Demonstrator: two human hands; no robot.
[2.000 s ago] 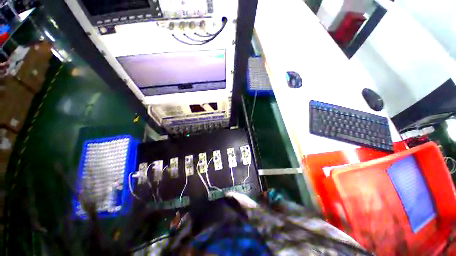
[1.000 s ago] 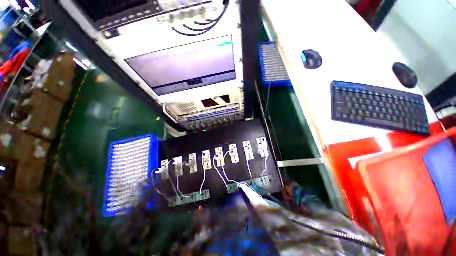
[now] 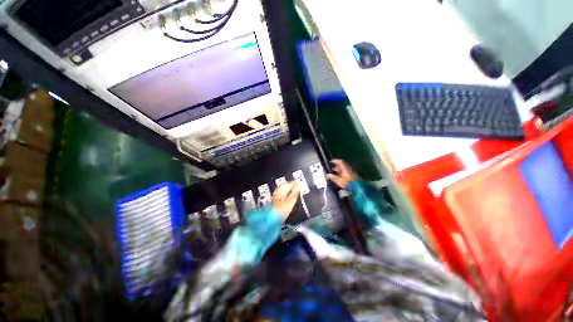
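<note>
A row of several small white units stands on the black board, with thin white leads running from the right-hand ones towards grey-green connector strips. My left hand, in a teal cuff, reaches over the row right of its middle; its fingertips are at the units and partly hide them. Whether it grips one is too blurred to tell. My right hand is at the board's right edge beside the last unit, with its fingers apart and nothing visible in them.
A blue tray with rows of white pieces lies left of the board. The rack with a violet screen rises behind. A white table on the right holds a keyboard and mice. Red bins stand at the lower right.
Both hands have come into view from below, my left over the units and my right at the board's right edge. The camera view has shifted and tilted.
</note>
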